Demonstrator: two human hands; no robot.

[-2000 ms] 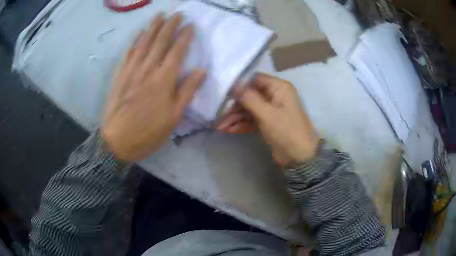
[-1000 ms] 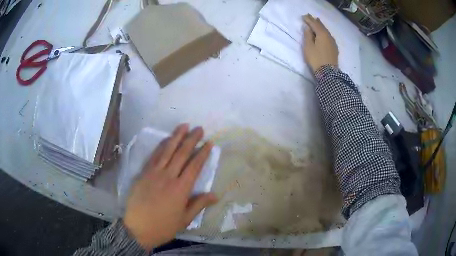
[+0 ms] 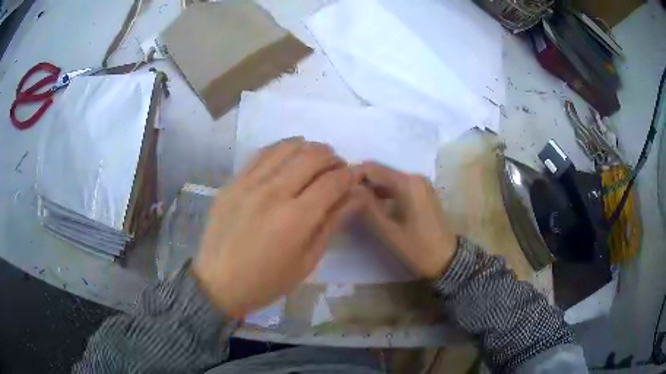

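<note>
A white sheet [image 3: 292, 117] lies flat on the table in front of me, under both hands. My left hand [image 3: 274, 219] is over its left part, blurred, palm down with the fingers bent. My right hand [image 3: 412, 219] is over its right part with thumb and fingers curled together. The fingertips meet near the sheet's middle; whether they hold anything is hidden. A small white packet [image 3: 182, 223] lies partly under my left hand and wrist.
Stack of white-topped pressed pockets [image 3: 98, 146] and red-handled scissors [image 3: 33, 95] at left. Brown pocket pieces [image 3: 234, 44] at the upper left. Loose white sheets [image 3: 409, 58] at the upper middle. Iron [image 3: 544, 212] and yellow-orange item [image 3: 619, 212] at right.
My right hand has come from the loose sheets down to the middle. A white sheet now lies in front of me. My left hand has moved up beside my right, partly uncovering the packet.
</note>
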